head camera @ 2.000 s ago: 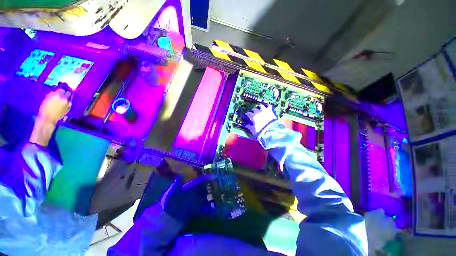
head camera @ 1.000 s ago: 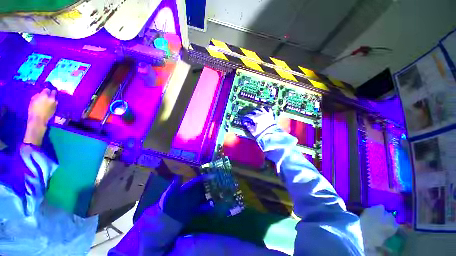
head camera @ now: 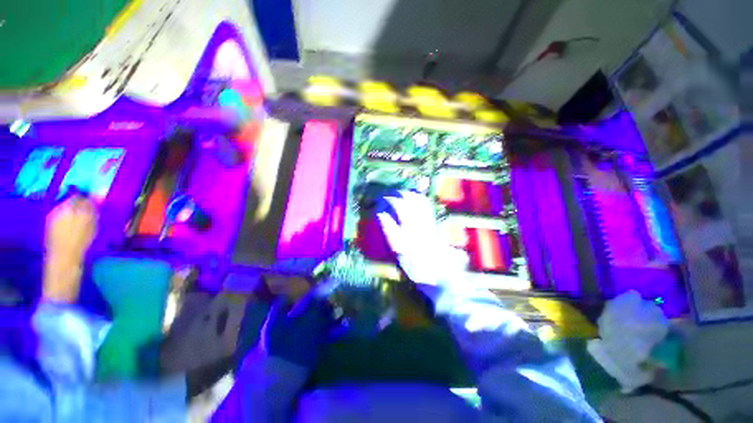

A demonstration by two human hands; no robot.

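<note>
The view is blurred. A pale green carrier (head camera: pixel 516 264) lies on the conveyor, with populated green boards in its far windows and red showing in several others. My right hand (head camera: pixel 413 231), in a white glove, is over the carrier's left column with its fingers spread; no board shows in it. My left hand (head camera: pixel 301 326), dark in shadow, is at the carrier's near left, by the near rail. It holds a green circuit board (head camera: pixel 359 285), blurred and tilted, outside the carrier's near edge.
Yellow-black hazard tape (head camera: pixel 429 101) runs along the far rail. Another person's hand (head camera: pixel 70 235) is at the left near two bright boards (head camera: pixel 92 172). A ringed cup (head camera: pixel 180 211) stands left of the carrier. A crumpled white bundle (head camera: pixel 632 339) is at the near right. Instruction sheets hang on the right.
The view has shifted and blurred. My right hand has drawn back from the board in the left column and its fingers have spread. My left hand still holds its board.
</note>
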